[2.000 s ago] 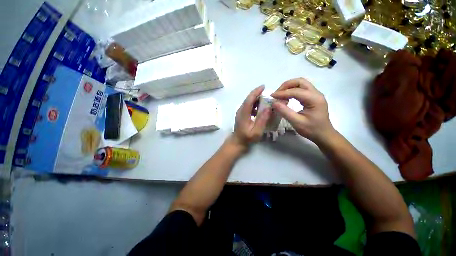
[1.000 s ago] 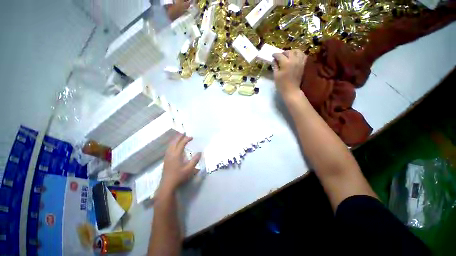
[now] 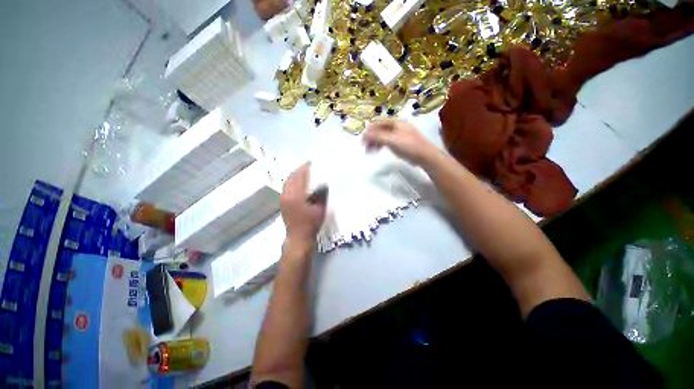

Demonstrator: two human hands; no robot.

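Observation:
My left hand (image 3: 303, 207) is over the table beside the white carton rows; a small dark spot shows at its thumb, and I cannot tell if it holds something. My right hand (image 3: 397, 140) is blurred, fingers bent, just in front of the bottle pile; bright white around it hides whether it holds a carton. A fanned row of slim white sticks with dark tips (image 3: 364, 234) lies between and below the hands. The pile of gold-liquid bottles (image 3: 354, 91) has white cartons on it, one (image 3: 380, 63) lying flat.
Packed white cartons (image 3: 228, 209) stand in long rows at left. A rust-brown cloth (image 3: 498, 129) lies right of the bottles. A yellow can (image 3: 179, 355), a black flat object (image 3: 159, 300) and a light blue printed carton (image 3: 95, 319) lie at lower left. The table's front edge (image 3: 396, 296) runs diagonally.
My right hand has drawn back from the carton at the pile, toward the left and nearer me. That carton no longer shows there. My left hand has moved from the carton rows toward the sticks.

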